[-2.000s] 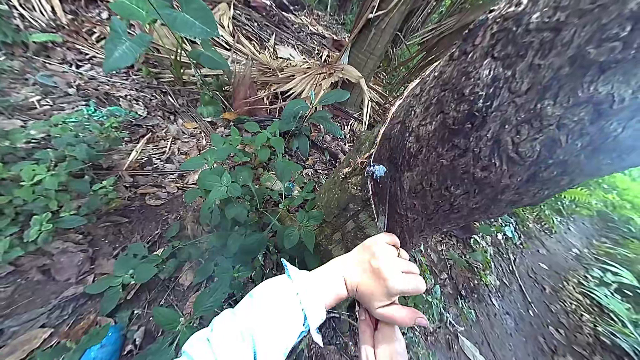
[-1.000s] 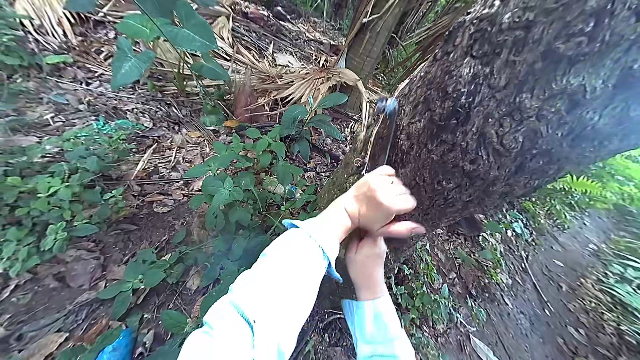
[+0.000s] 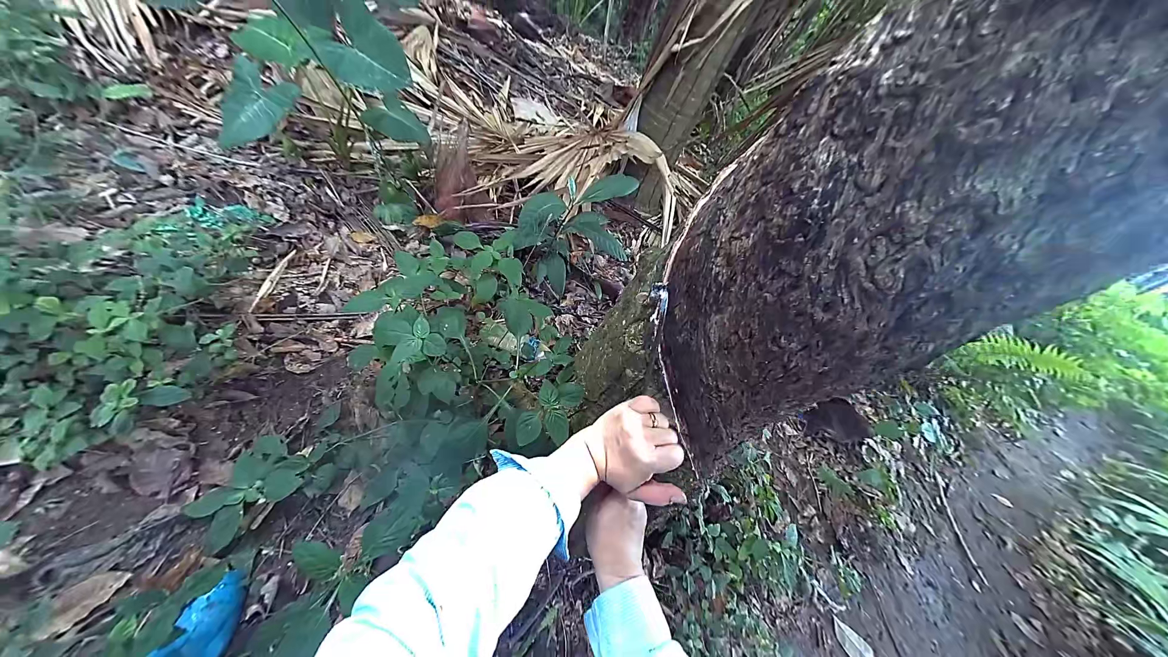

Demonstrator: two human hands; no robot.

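Observation:
A thick, leaning tree trunk (image 3: 876, 246) with rough dark bark fills the upper right. A thin pale cut line runs down its left edge, beside a mossy greenish part. Against that line lies the small metal head of a narrow cutting tool (image 3: 659, 299); most of its shaft is hard to make out. My left hand (image 3: 634, 449) is closed in a fist around the tool's lower part, close to the bark, its thumb pointing right. Just below, touching it, my right hand (image 3: 616, 534) is closed at the tool's handle end, its fingers mostly hidden behind the left hand.
Leafy green plants (image 3: 438, 338) grow left of the trunk among dead leaves. Dry palm fronds (image 3: 566, 151) lie behind, near a second, thinner trunk (image 3: 684, 91). Blue plastic (image 3: 205, 620) lies at lower left. A dirt path (image 3: 976, 538) with twigs runs at lower right.
The tool's head rose along the trunk's edge between the first and second frames, and is now lower against the cut line. Both hands have stayed together, low by the trunk.

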